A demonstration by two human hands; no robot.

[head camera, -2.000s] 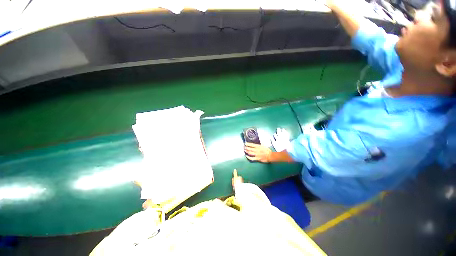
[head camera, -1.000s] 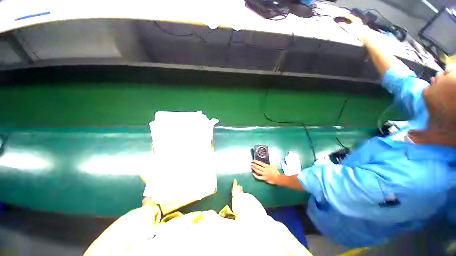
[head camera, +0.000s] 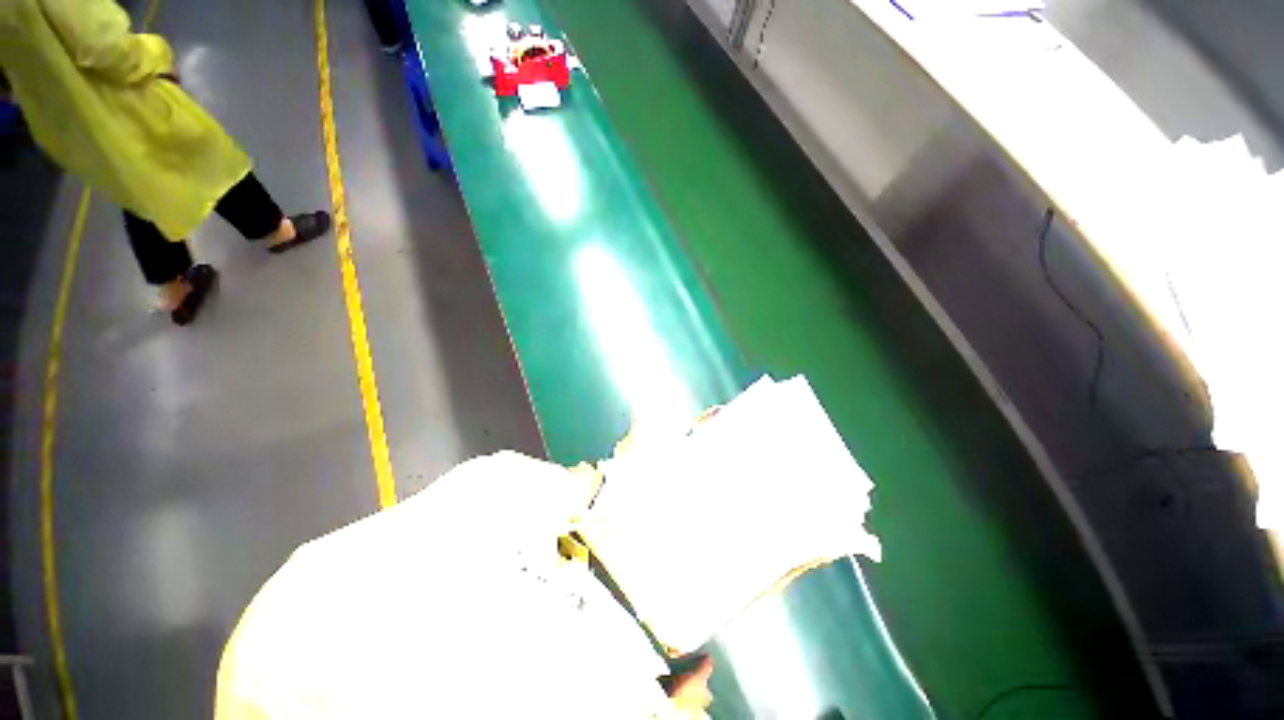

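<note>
A stack of large white uneven sheets lies on the green bench, at the centre right. A thin tan-yellow edge shows under it. My right hand is small and partly hidden by my glaring sleeve, at the bench edge just below the stack's lower corner. Its fingers are not clear enough to tell their state. My left hand cannot be made out in the glare where my sleeve meets the stack's left side.
A red-and-white item sits farther along the bench. A white shelf with papers and a hanging cable runs along the right. A person in a yellow smock stands on the grey floor at left. Blue stools show beside the bench.
The view has swung left along the bench. The co-worker in blue has left the picture. The walking person, floor lines and red-and-white item have come in.
</note>
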